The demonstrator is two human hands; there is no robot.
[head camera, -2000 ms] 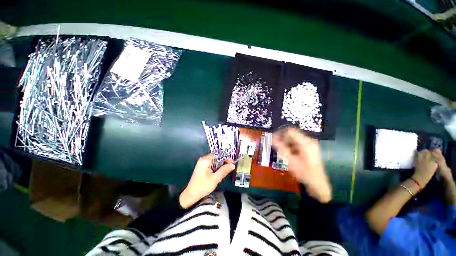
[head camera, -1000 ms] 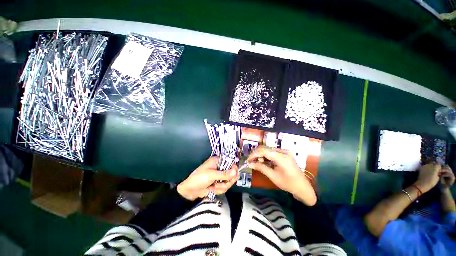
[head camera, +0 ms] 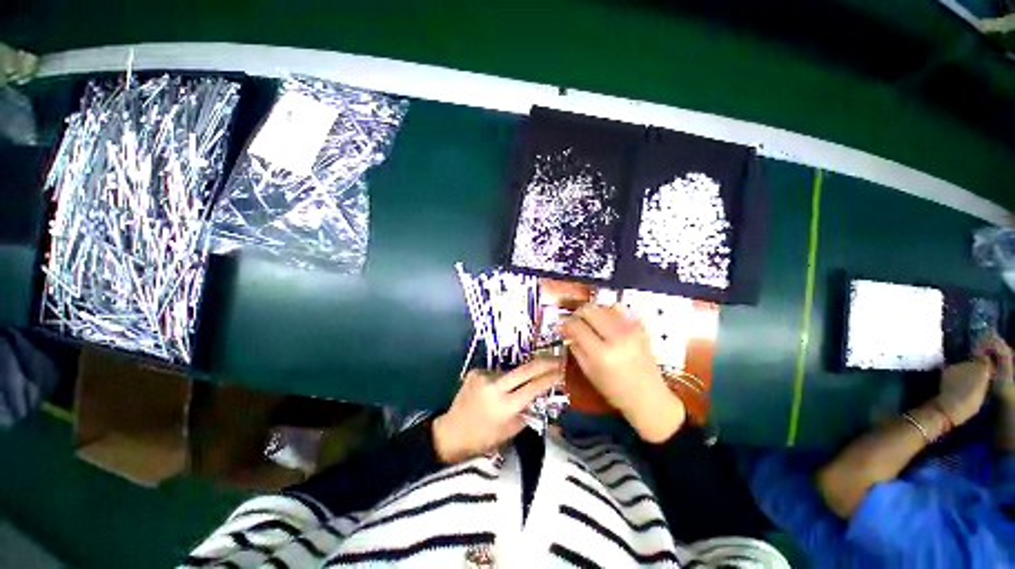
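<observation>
My left hand (head camera: pixel 498 407) is closed around a fanned bundle of thin white strips (head camera: pixel 501 317) with dark streaks, which stands out above its fingers. Its fingertips reach to the left edge of the orange-brown board (head camera: pixel 699 367). My right hand (head camera: pixel 610 353) is over the board with its fingertips bent together, close to the left fingertips. Whether it pinches something is too small to tell. The jig between the hands is mostly hidden. White cards with dark spots (head camera: pixel 668 322) lie on the board, right of my right hand.
Above the board are two black trays, one with tiny white specks (head camera: pixel 565 222), one with white parts (head camera: pixel 683 228). At left are a bulk tray of strips (head camera: pixel 134 222), a clear bag (head camera: pixel 334 206) and a cardboard box (head camera: pixel 134 417) below. At right, a person in blue works beside a white-filled tray (head camera: pixel 894 325).
My right hand came from a blur over the board's right part to the jig area. My left hand moved right, and the two hands' fingertips are now close together.
</observation>
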